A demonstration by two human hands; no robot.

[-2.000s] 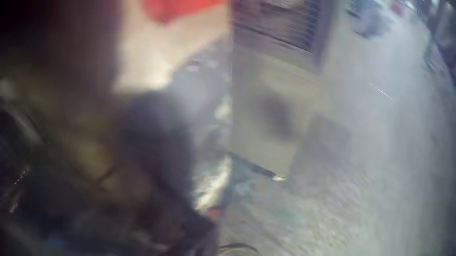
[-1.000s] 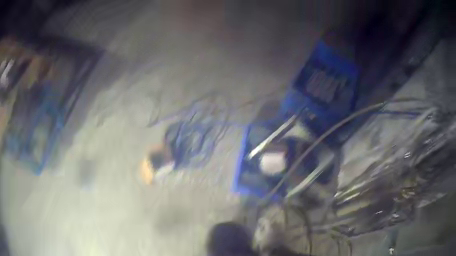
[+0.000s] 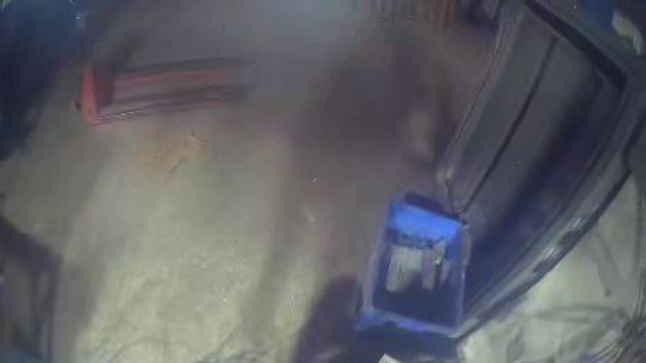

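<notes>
Neither of my hands is in view. Nearest in front of me, a blue plastic crate stands at the lower right of the view. It holds pale and grey items that are too blurred to name. Right beside it stands a large dark frame or rack with long flat grey surfaces, reaching to the upper right. The picture is blurred.
A red-orange pallet jack with two long low forks lies across the upper left on the grey concrete floor. Reddish-brown slats show at the top edge. Dark shapes stand along the left edge. Thin lines, maybe cables, show at lower right.
The view has swung to another stretch of floor. Of several blue crates, one similar crate shows now. The pallet jack and dark rack have come into view; the shiny wrapped-looking material has gone.
</notes>
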